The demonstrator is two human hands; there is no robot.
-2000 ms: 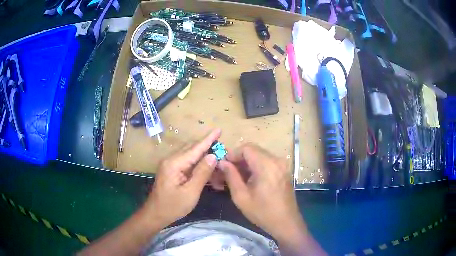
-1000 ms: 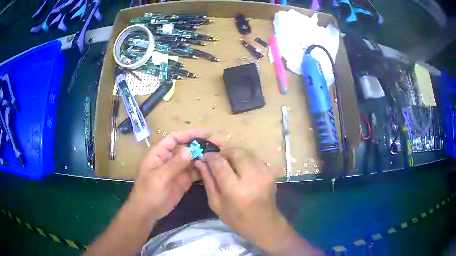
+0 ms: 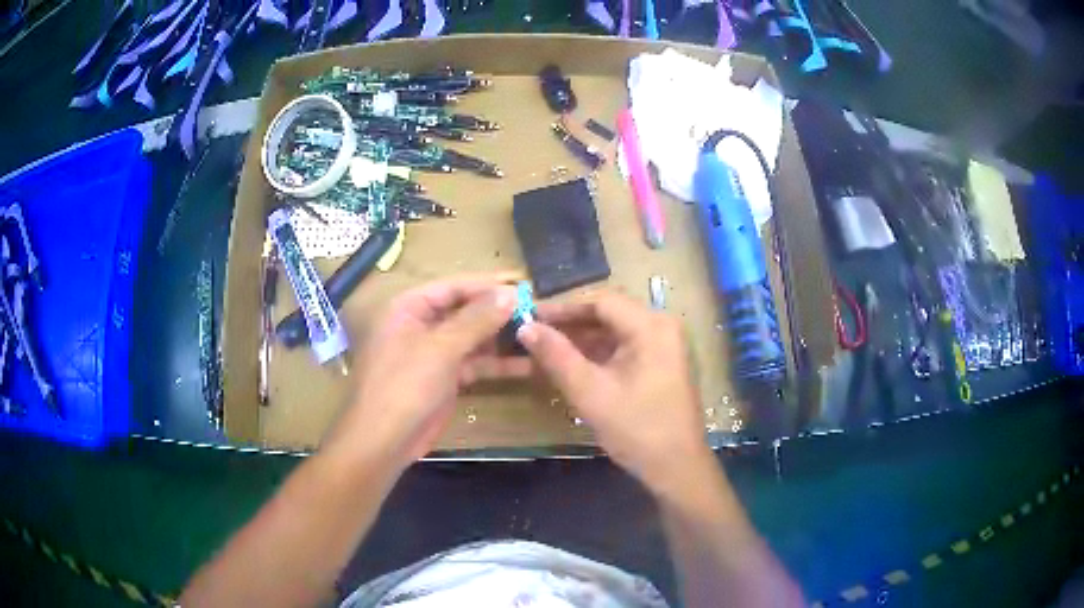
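Note:
My left hand (image 3: 434, 350) and my right hand (image 3: 612, 368) are both bare and meet over the near part of the cardboard tray. Between their fingertips they hold a small turquoise part (image 3: 523, 304) together with a small black housing (image 3: 512, 337), mostly hidden by the fingers. The black block fixture (image 3: 561, 238) lies just beyond my hands and touches nothing they hold, as far as I can see.
The cardboard tray (image 3: 476, 418) holds circuit boards (image 3: 404, 143), a tape roll (image 3: 308, 147), a syringe-like tube (image 3: 307, 285), a black tool (image 3: 345, 285), a pink marker (image 3: 640, 178), white tissue (image 3: 672, 113) and a blue electric screwdriver (image 3: 733, 255). A blue bin (image 3: 83, 285) stands left.
My hands have moved towards the block, still holding the small parts. The black housing, well visible a second ago, is now mostly covered. The right hand now hides much of the thin silver strip.

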